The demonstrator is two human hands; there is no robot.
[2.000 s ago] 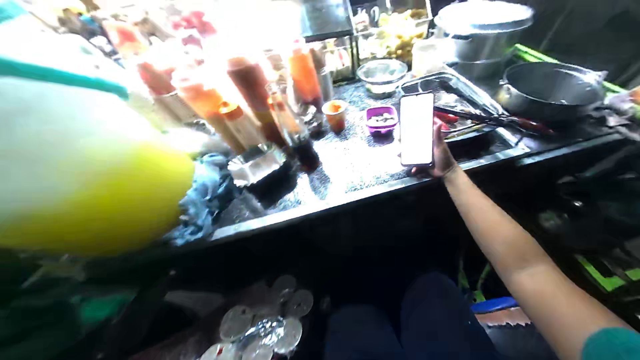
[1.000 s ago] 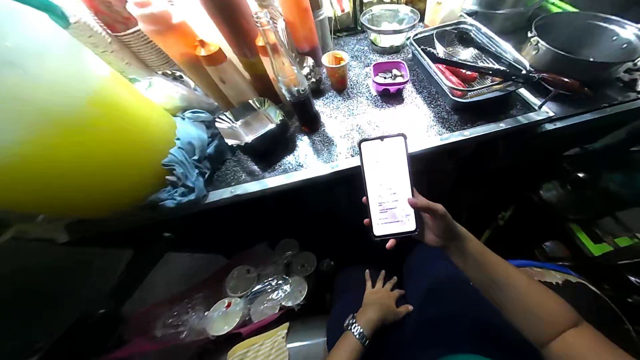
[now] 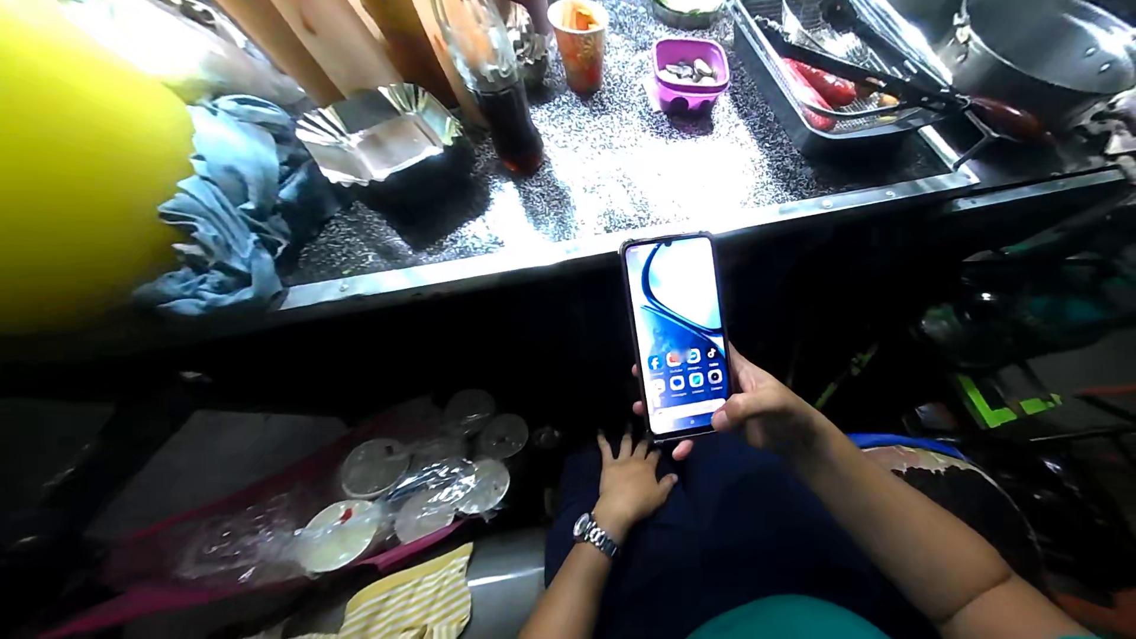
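Note:
My right hand [image 3: 763, 408] holds a smartphone [image 3: 679, 311] upright in front of the counter's metal edge, its thumb near the lower right corner of the lit screen, which shows app icons on a blue and white background. Resting on the dark trousers over my lap, my left hand [image 3: 632, 484] has its fingers spread and holds nothing; a metal wristwatch [image 3: 595, 534] is on that wrist. The phone's lower end is just above the left hand's fingers.
On the speckled counter [image 3: 612, 186] stand a foil tray [image 3: 382, 142], a dark sauce bottle [image 3: 506, 115], a paper cup [image 3: 581, 49], a purple container [image 3: 690, 75], a rack tray with tongs [image 3: 825, 98] and a pot [image 3: 1047, 44]. A blue cloth [image 3: 235, 204] lies left. Lidded cups [image 3: 337, 532] sit below.
The phone has come down from over the counter to above my lap. Its screen has switched from a mostly white page to app icons. My left hand, unseen in the earliest frame, rests on the lap.

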